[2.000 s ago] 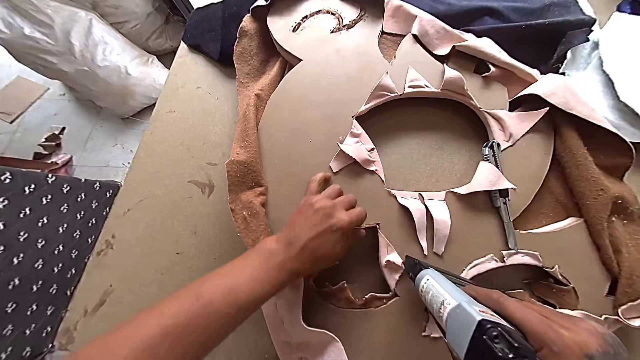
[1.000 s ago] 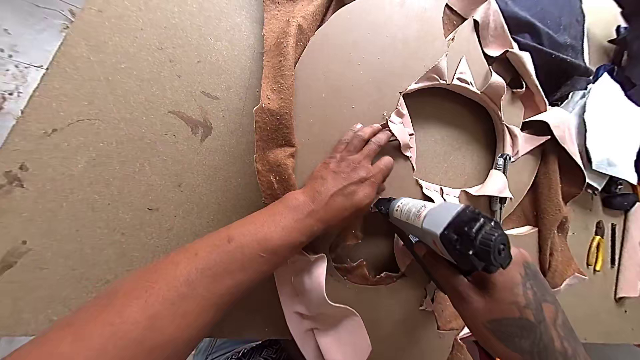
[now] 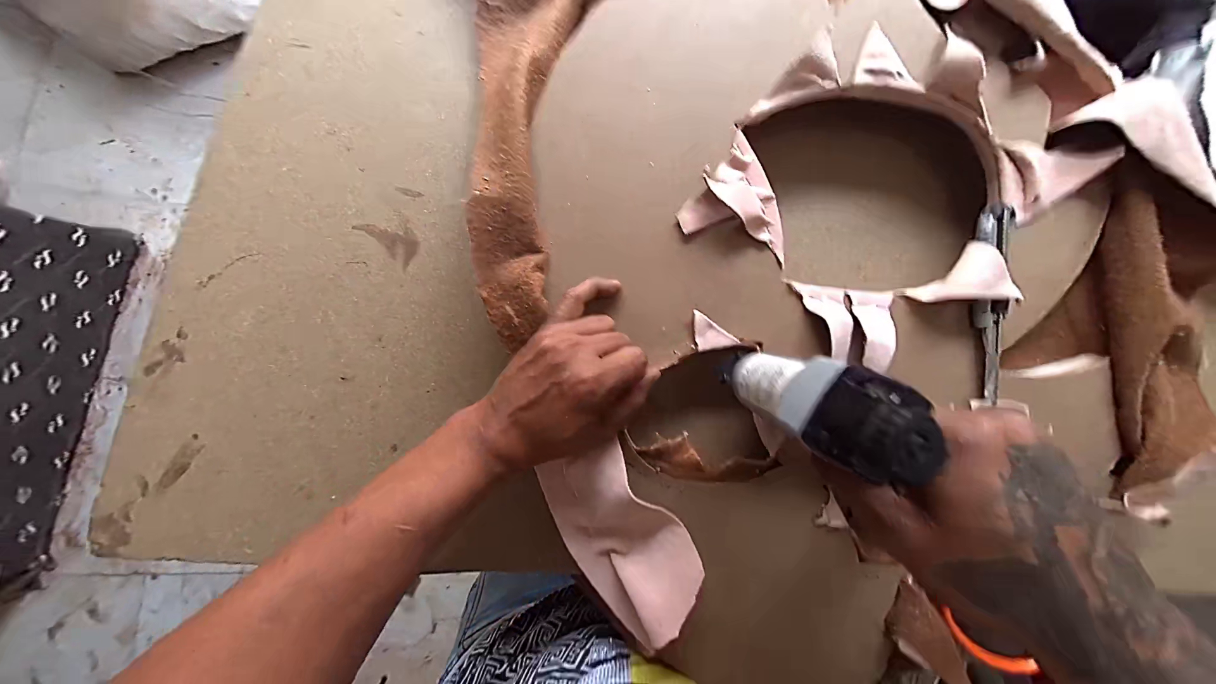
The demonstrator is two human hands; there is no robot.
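My right hand (image 3: 940,475) grips a cordless hot glue gun (image 3: 836,404), its nozzle at the upper rim of the smaller hole in a round board (image 3: 627,142). A pink leather flap (image 3: 712,331) sticks up beside the nozzle. My left hand (image 3: 579,375) rests on the board left of that hole, fingers curled; whether it pinches leather at the rim cannot be told. Brown leather (image 3: 703,461) lines the hole's lower edge. Cut pink leather tabs (image 3: 879,62) are folded out around the larger hole. A pink leather piece (image 3: 632,560) hangs below my left hand.
A snap-off utility knife (image 3: 991,313) lies right of the larger hole, partly under a leather tab. Brown suede-side leather (image 3: 508,171) runs along the board's left edge, with more at the right. The table (image 3: 313,313) has stains. Patterned fabric (image 3: 57,380) is at the far left.
The glue gun's nozzle has moved to the smaller hole's upper rim. My left hand, spread near the larger hole a second ago, is now curled beside the smaller one. The view has shifted.
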